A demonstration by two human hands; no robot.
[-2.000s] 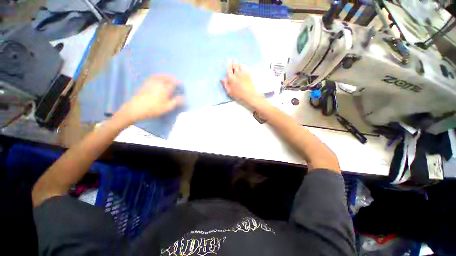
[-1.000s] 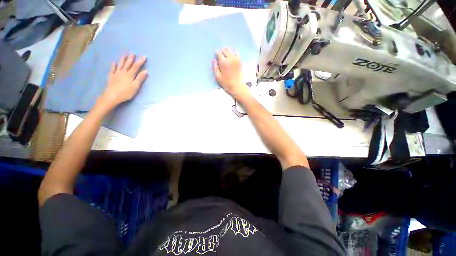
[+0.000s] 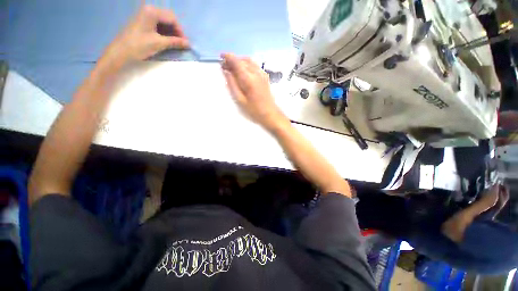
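Note:
A large light blue cut panel [image 3: 227, 25] lies on the white table [image 3: 187, 113], its near edge running between my hands. My left hand [image 3: 149, 37] is at this edge, thumb and fingers curled together on a lifted bit of the cloth. My right hand [image 3: 247, 85] is at the edge further right, fingertips touching the cloth's edge; whether it pinches the cloth is not clear. The cream-white sewing machine [image 3: 392, 62] stands right of the panel, its needle area [image 3: 318, 77] beyond my right hand.
Black scissors [image 3: 335, 101] lie below the machine head beside a bright blue bit, with a slim dark tool [image 3: 355, 132] near them. Black and white strips [image 3: 404, 165] hang at the table's right edge. Another person's arm [image 3: 474, 213] shows at far right. Blue crates [image 3: 111, 196] stand below.
My left hand has gone from lying spread on the panel to gripping its near edge. My right hand has moved to that edge. The view has shifted, and another person's arm has appeared at right.

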